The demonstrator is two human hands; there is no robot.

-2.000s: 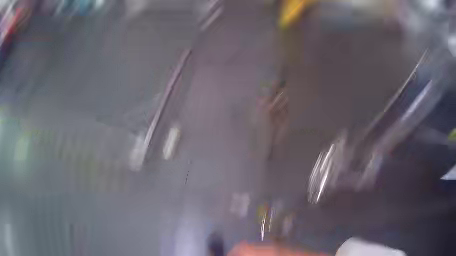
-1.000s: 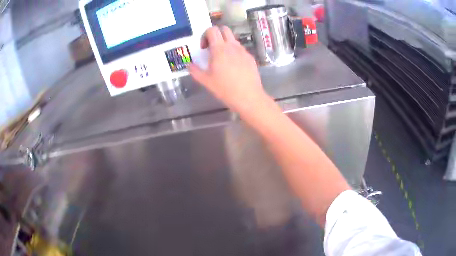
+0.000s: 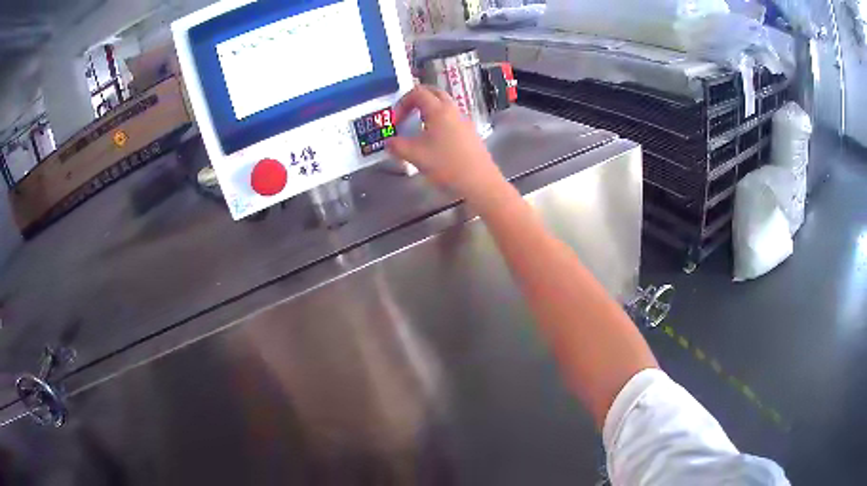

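The white control box (image 3: pixel 238 185) stands tilted on top of the stainless steel machine (image 3: pixel 532 275). It has a lit blue-white screen (image 3: pixel 299 62), a red emergency stop button (image 3: pixel 269 177) and a digital readout (image 3: pixel 375 131) with red and green digits. My right hand (image 3: pixel 442 142) is at the box's lower right edge, beside the readout, with thumb and fingers bent towards each other. Whatever lies between the fingertips is hidden. My right arm reaches up from the lower right in a white sleeve. My left hand is out of the picture.
Shiny handwheels (image 3: pixel 41 400) sit at the machine's left edge and right corner (image 3: pixel 654 306). A steel canister with red marks (image 3: pixel 458 90) stands behind my hand. Dark racks (image 3: pixel 708 157) and white sacks (image 3: pixel 761 223) stand right. Printed cardboard (image 3: pixel 95 176) lies back left.
The blurred view has become clearer and turned, showing more of the racks, sacks and cardboard. My right hand was raised beside the readout a second ago and stays there, its fingers now closer together.
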